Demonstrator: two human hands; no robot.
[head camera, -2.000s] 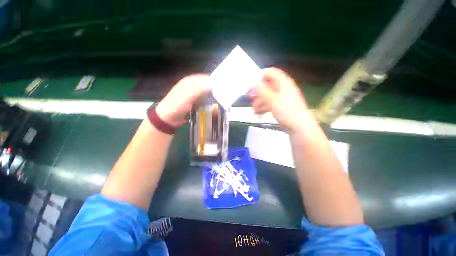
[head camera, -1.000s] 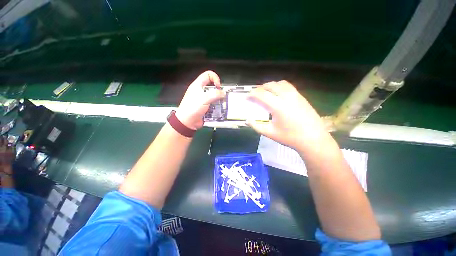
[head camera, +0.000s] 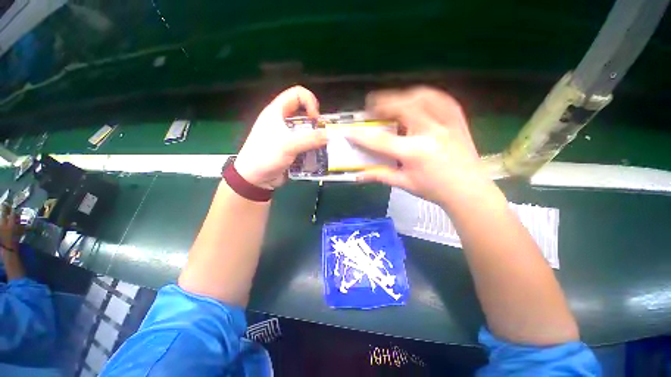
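Note:
An open phone body (head camera: 307, 162) lies sideways in the air above the bench edge, circuit board on the left. A white battery (head camera: 353, 151) with yellow edging sits in its bay on the right. My left hand (head camera: 276, 140) grips the phone's left end, thumb near the board. My right hand (head camera: 427, 143) is on the right end, fingers over the battery and the far edge; it is partly blurred and hides that end. A blue tray (head camera: 329, 291) of loose white strips stands below on the bench.
A white strip sheet (head camera: 423, 213) lies right of the tray, partly under my right forearm. A slim dark tool (head camera: 316, 202) lies above the tray. Phone units (head camera: 177, 131) rest on the conveyor at left. A taped post (head camera: 552, 121) stands right. Another person's hand (head camera: 10, 224) is far left.
The white piece held up earlier is gone from view; the phone has turned sideways, with a battery now in its bay. My right hand has moved onto the battery end.

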